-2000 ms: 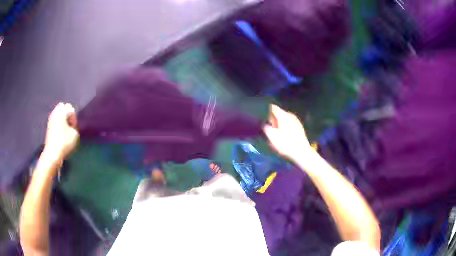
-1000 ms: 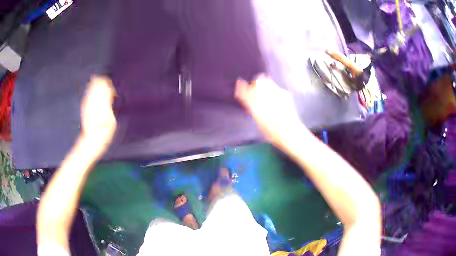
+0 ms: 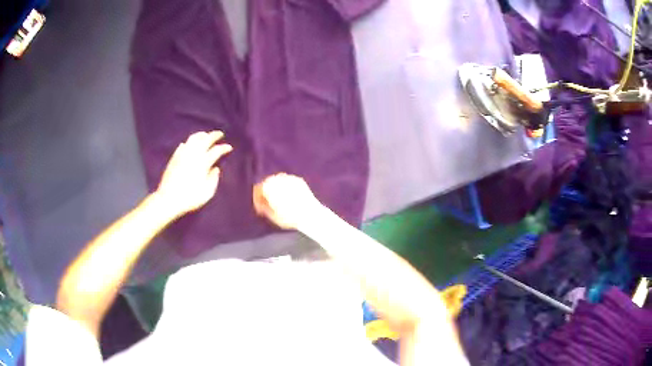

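Observation:
Dark purple trousers point(image 3: 307, 107) lie on the grey cloth-covered table point(image 3: 407, 143), the two legs side by side with a gap between them at the top of the view. The wider end is near me at the front edge. My left hand point(image 3: 194, 171) rests on the left part of the cloth, fingers apart. My right hand point(image 3: 282, 200) is on the cloth right of the middle, fingers curled; whether it pinches the cloth is hidden.
A steam iron point(image 3: 500, 96) with a wooden handle stands at the table's right end, a yellowish hose point(image 3: 572, 86) running right. Purple garments point(image 3: 597, 325) and a blue crate point(image 3: 500, 268) lie at the right. A red-and-white label point(image 3: 26, 33) is at the far left.
The trousers, held up in the air at first, now lie on the table with their legs opened out. My hands have moved inward, closer together, over the near end.

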